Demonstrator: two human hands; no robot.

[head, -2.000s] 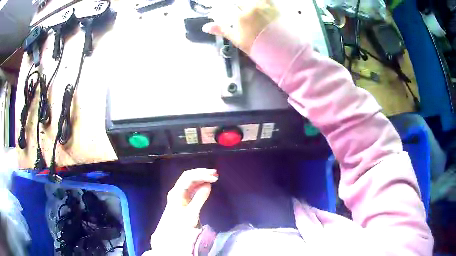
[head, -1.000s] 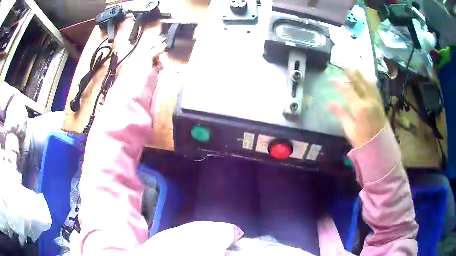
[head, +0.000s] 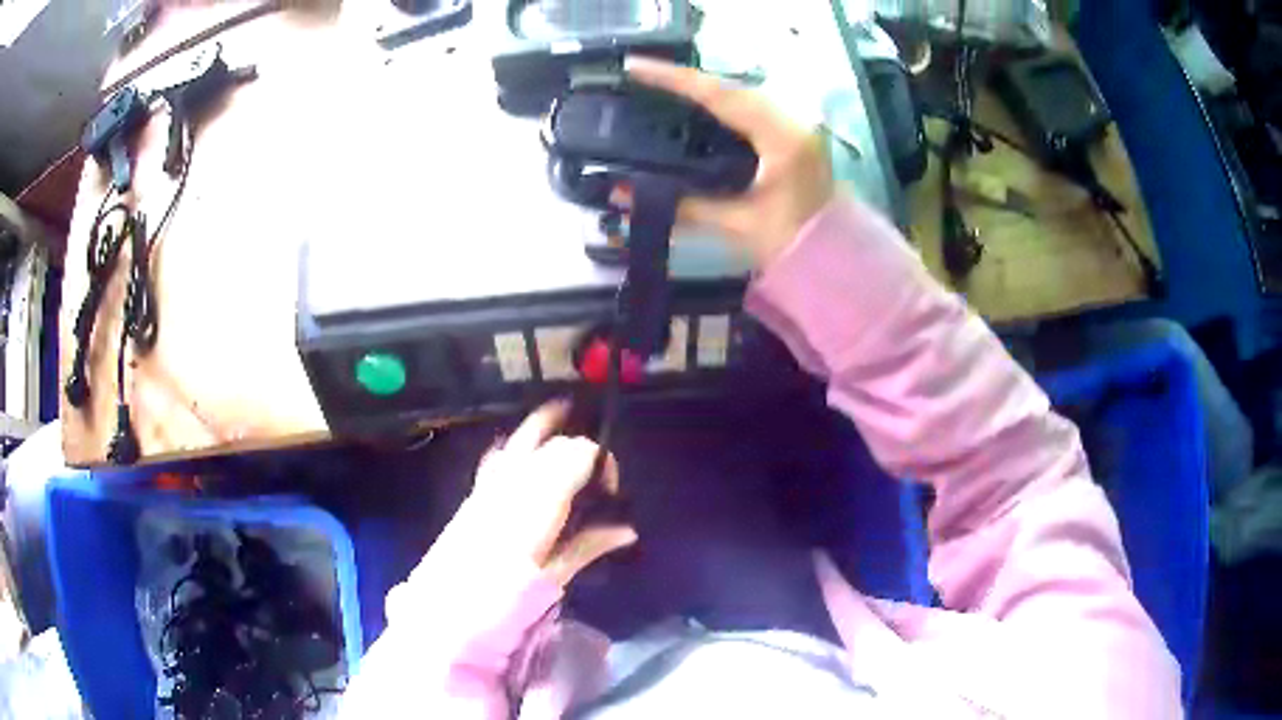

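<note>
A black rounded-oval housing [head: 654, 138] is held over the press bed [head: 422, 183] by my right hand [head: 766, 155], whose fingers grip its far and right side. A flat black strap [head: 647, 267] hangs from the housing across the press front, partly over the red emergency stop [head: 602, 360]. My left hand [head: 551, 485] is below the press front, with its fingers curled around the thin black cord [head: 609, 422]. The fixture [head: 591, 20] with its pale oval centre lies behind the housing. The clamp bar is mostly hidden.
A green button [head: 380, 373] is at the press's left front. Two corded units [head: 115, 124] lie on the bench at left. Black adapter-like units [head: 1054, 99] lie at right. A blue bin [head: 345, 563] with black corded parts stands lower left; another blue bin [head: 1146, 380] is at right.
A housing is now in my right hand above the press. My left hand has come back from the left bench to below the press front, and one fewer corded unit lies at left.
</note>
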